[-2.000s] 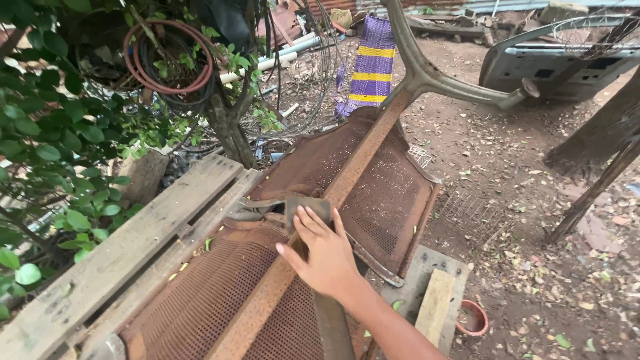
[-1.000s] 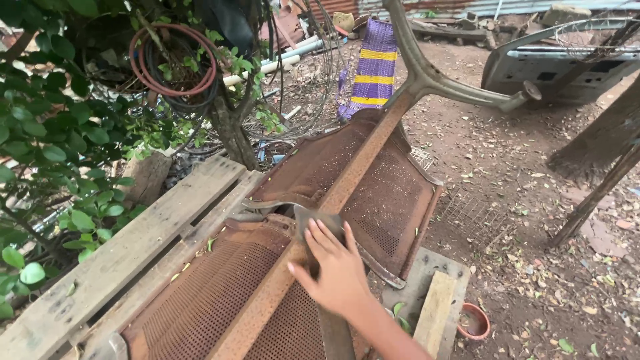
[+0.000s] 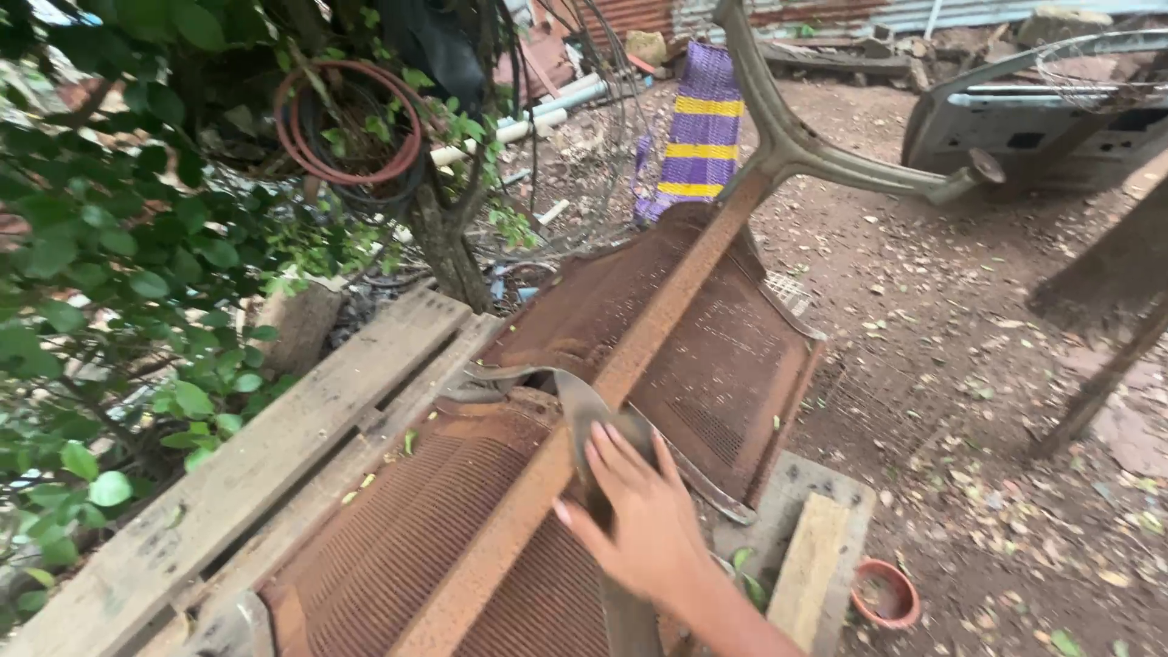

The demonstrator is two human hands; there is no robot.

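My right hand (image 3: 639, 511) comes in from the bottom right and presses a piece of sandpaper (image 3: 584, 424) against a rusty square metal bar (image 3: 689, 301). Its fingers lie flat over the sheet, thumb spread toward the near side of the bar. The bar runs diagonally and ends in a forked grey metal base (image 3: 785, 141) with curved legs. Beneath it lie rusty perforated metal panels, one near (image 3: 411, 520) and one farther off (image 3: 730, 365). My left hand is out of view.
Wooden pallet boards (image 3: 301, 447) lie under the panels at left, beside a leafy bush (image 3: 109, 237). Coiled hoses (image 3: 415, 137) hang on a tree. A purple and yellow woven chair (image 3: 703, 119) stands behind. A small reddish pot (image 3: 883, 593) sits at lower right, a vehicle door (image 3: 1031, 128) at upper right.
My right hand, with the sandpaper under it, has moved down along the bar toward the camera from its place two seconds ago. The bar and the panels lie as before.
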